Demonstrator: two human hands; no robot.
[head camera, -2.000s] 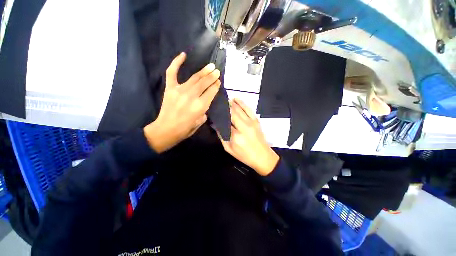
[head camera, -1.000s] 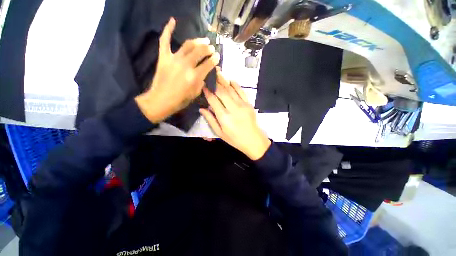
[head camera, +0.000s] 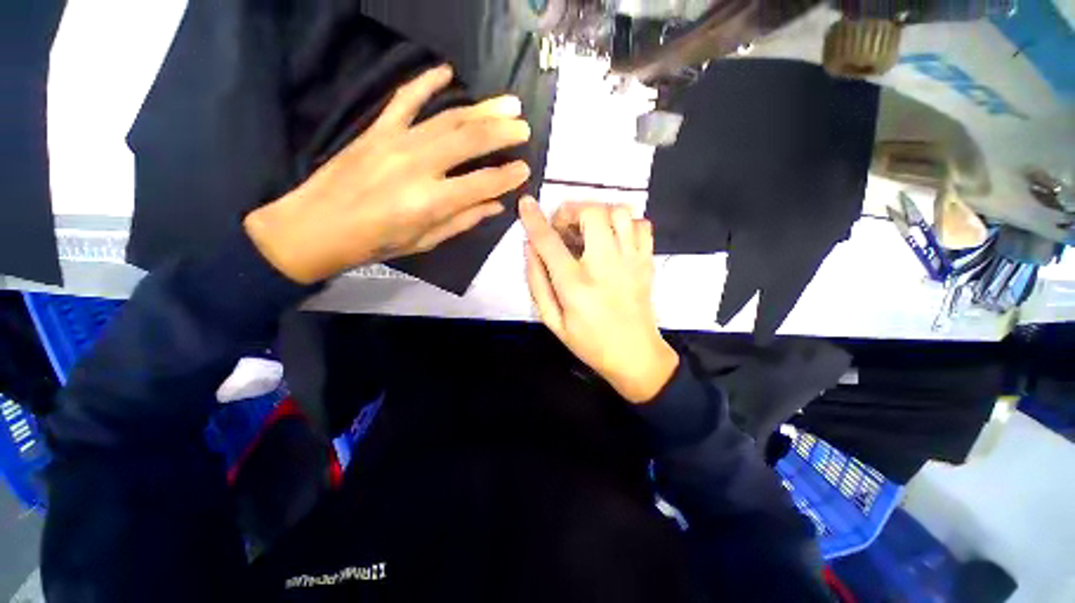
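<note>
A large black cut panel (head camera: 354, 59) lies on the white table left of the needle area, with a pointed corner near the front edge. My left hand (head camera: 407, 183) lies flat on it with fingers spread. My right hand (head camera: 595, 277) is right of the panel's edge, its fingers bent on the table and a fingertip near that edge; whether it holds anything is hidden. The sewing machine head (head camera: 943, 83) fills the upper right, blurred. The presser foot area (head camera: 548, 50) is at the top, beyond my fingers.
A stack of small black panels (head camera: 766, 177) with pointed tails lies right of my right hand. Snips and small tools (head camera: 931, 242) are at the right. A long black piece (head camera: 24, 141) lies far left. Blue crates stand below the table, left and right (head camera: 837, 483). A printed scale (head camera: 94, 236) runs along the front edge.
The view has shifted, so the machine sits further right. The narrow black piece at my fingertips no longer shows separately. My right hand has moved right, away from my left, and its fingers have bent.
</note>
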